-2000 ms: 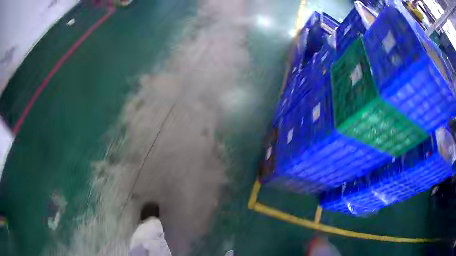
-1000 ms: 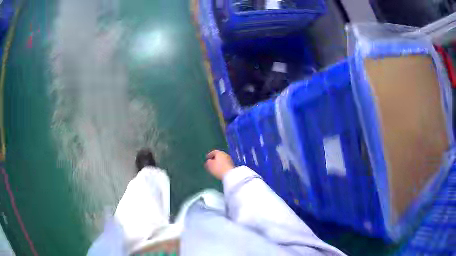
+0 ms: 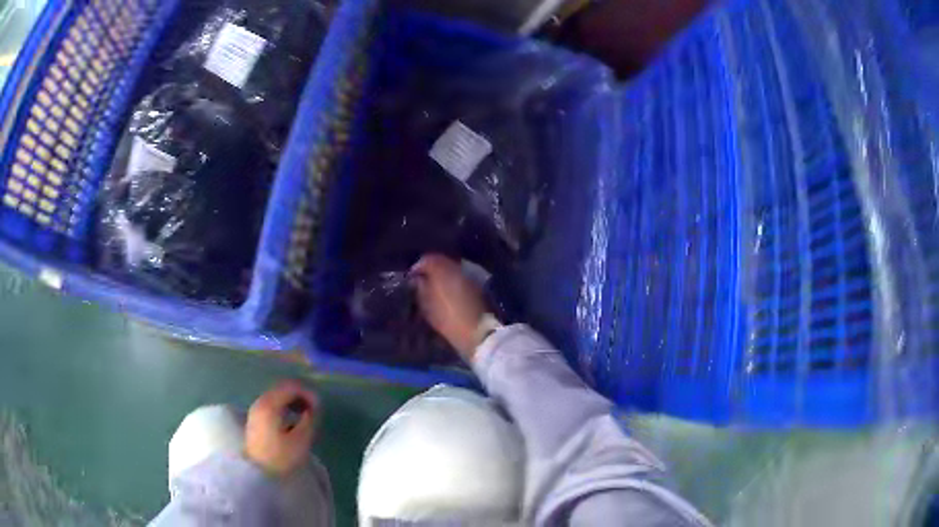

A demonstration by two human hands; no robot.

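Observation:
My right hand (image 3: 450, 304) reaches down into a blue crate (image 3: 396, 377) at the centre. Its fingertips touch the clear film of a bag of black parts (image 3: 396, 221); whether they grip it is blurred. A white label (image 3: 460, 150) lies on the bagged parts. My left hand (image 3: 281, 424) is outside the crate at the lower left, with fingers curled round a small dark spot; I cannot tell if it holds anything.
A second blue crate (image 3: 154, 314) with film-covered black parts (image 3: 206, 134) and white labels adjoins at the left. Tall blue lattice crates (image 3: 710, 237) under clear film stand at the right. Green floor (image 3: 93, 360) shows at the lower left.
The view has moved from the aisle to the open crates. My right hand has gone from beside the crates into one. My left hand has come into view.

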